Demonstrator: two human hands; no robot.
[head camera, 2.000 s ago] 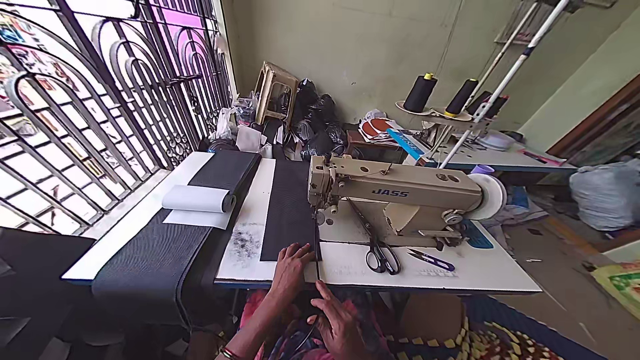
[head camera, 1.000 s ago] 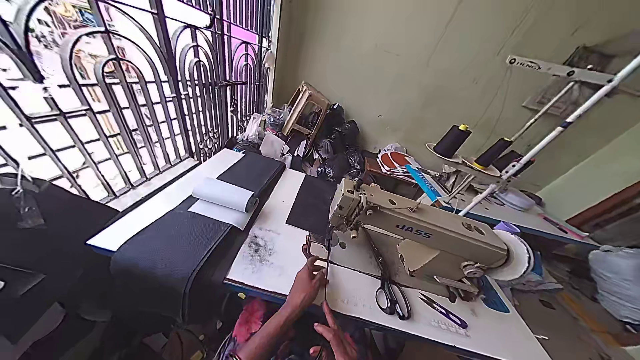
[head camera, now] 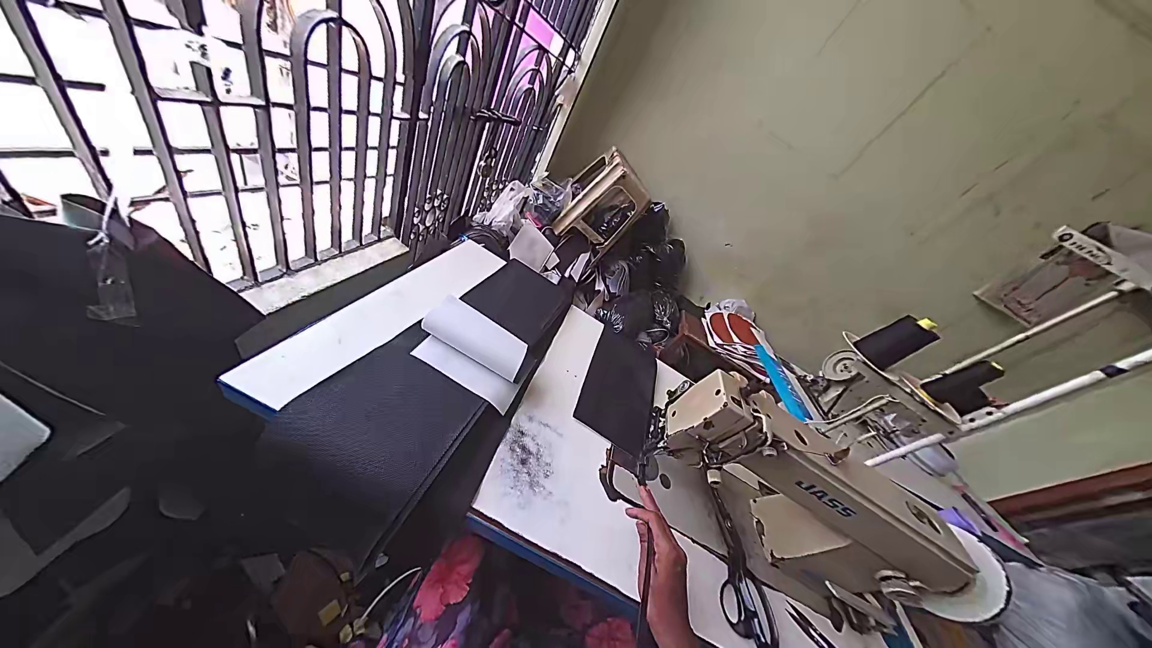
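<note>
My right hand (head camera: 664, 567) is at the front edge of the sewing table, just in front of the needle area. Its fingers close around a narrow black strip (head camera: 645, 576), which runs from the machine's foot down past the table edge. My left hand is out of the frame. The beige JASS sewing machine (head camera: 864, 513) stands at the right. A flat black piece of material (head camera: 619, 387) lies behind and left of its needle. Black-handled scissors (head camera: 747, 607) and a small dark tool, probably thread snips (head camera: 807, 624), lie in front of the machine.
On the left, folded black textured material (head camera: 378, 441) carries a partly rolled white sheet (head camera: 477, 337). Beyond are a beige plastic stool (head camera: 612, 202) and black plastic bags (head camera: 652, 261). Black thread cones (head camera: 895, 342) stand behind the machine. A barred window (head camera: 315, 135) borders the left side.
My left hand, near the needle a second ago, has gone out of the frame. The black piece lies farther back from the table's front edge than two seconds ago. The view has turned left and tilted.
</note>
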